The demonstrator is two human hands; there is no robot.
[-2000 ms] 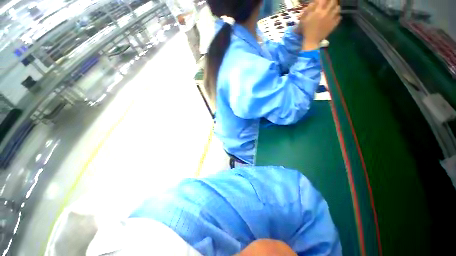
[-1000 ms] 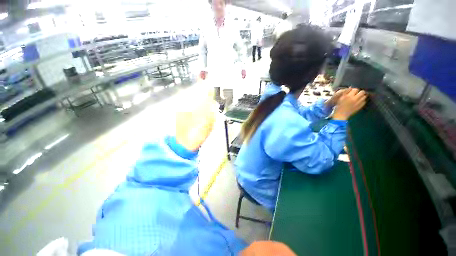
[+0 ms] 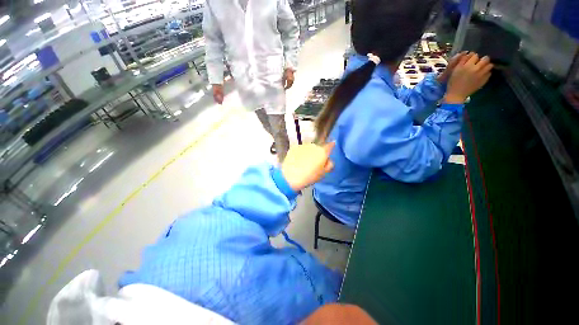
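My left hand (image 3: 306,166) is raised in the middle of the view, at the end of a blue sleeve, beside the neighbour's back. It is overexposed; one fingertip points toward the blue smock, and I cannot tell if they touch. No object shows in the hand, but its palm side is hidden. My right hand is not in view. The green mat-covered bench (image 3: 412,247) lies to the right of my arm. A skin-coloured blur at the bottom edge is too cut off to identify.
A seated neighbour in a blue smock (image 3: 387,133) raises both hands near a tray of dark pieces (image 3: 422,62). A person in a white coat (image 3: 251,54) stands in the aisle. The dark green conveyor (image 3: 524,241) runs along the right beyond red lines. A stool (image 3: 330,240) is under the neighbour.
My left hand, out of sight two seconds ago, came up and has moved right toward the neighbour's back. The view has shifted, and the white-coated person appears nearer.
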